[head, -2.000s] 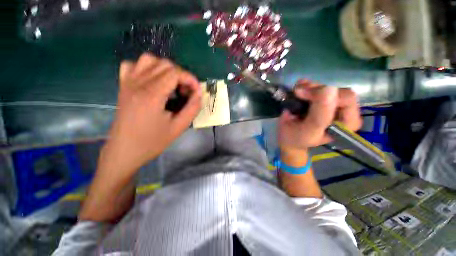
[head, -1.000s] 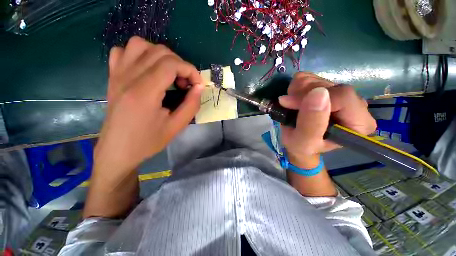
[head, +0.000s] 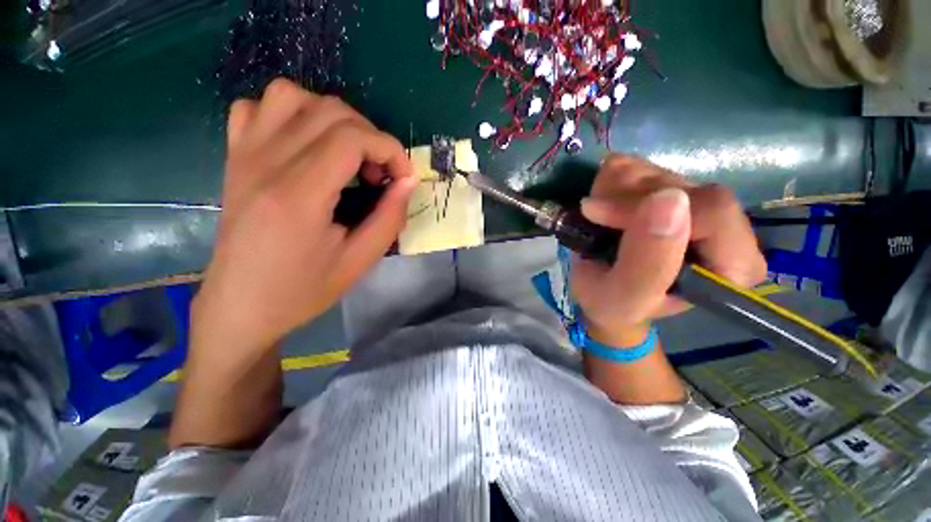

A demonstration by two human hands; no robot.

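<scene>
A cream block [head: 445, 222] lies at the bench edge. A small dark circuit board [head: 443, 156] sits on its upper part, with thin dark leads pointing down over the block. My right hand [head: 669, 240] holds a soldering iron [head: 587, 232] like a pen, its metal tip at the right side of the board. My left hand [head: 306, 209] is left of the block with thumb and forefinger pinched together near the board. A thin silvery solder wire [head: 112, 209] runs from the left to this hand; its end at the fingertips is too fine to tell.
Black lead wires [head: 284, 51] lie beyond my left hand. Red-lead components with white ends [head: 556, 66] lie beyond the block. A tan round tub [head: 832, 41] stands at the far right. Blue stools [head: 128, 347] and wrapped cartons [head: 817, 423] are below the bench.
The iron has come left and its tip has moved from near the red-lead pile to the board. The left hand has stayed pinched close to the block. The view has shifted slightly.
</scene>
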